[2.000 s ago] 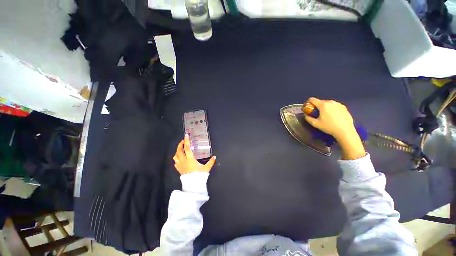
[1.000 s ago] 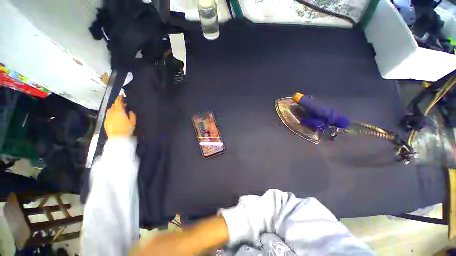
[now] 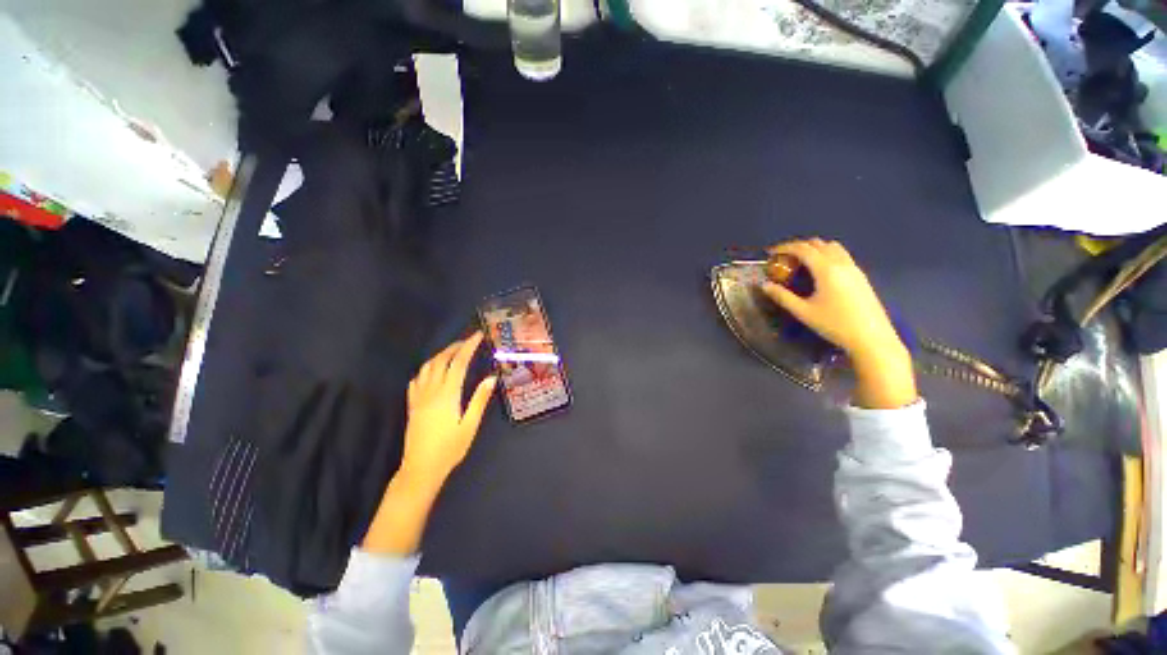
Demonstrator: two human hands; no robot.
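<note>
A smartphone (image 3: 527,356) with a lit pink-white screen lies flat on the dark table cloth. My left hand (image 3: 444,407) is beside its left edge, fingers apart, fingertips close to the phone, holding nothing. The steam iron (image 3: 758,320) rests on the table at right, its pointed metal soleplate towards the left. My right hand (image 3: 829,302) is closed around its handle near the orange tip and hides most of the handle. Black garments (image 3: 335,333) lie heaped along the left side, with thin white stripes near the lower corner.
A clear bottle (image 3: 535,39) stands at the table's back. A white foam box (image 3: 1039,166) with dark scraps is at back right. The hose (image 3: 975,371) runs right from the iron. White strips (image 3: 440,109) lie at upper left. A wooden stool (image 3: 90,550) stands at lower left.
My left hand has moved from the garments at left to the phone's side. My right hand has come back from near my body and taken hold of the iron's handle.
</note>
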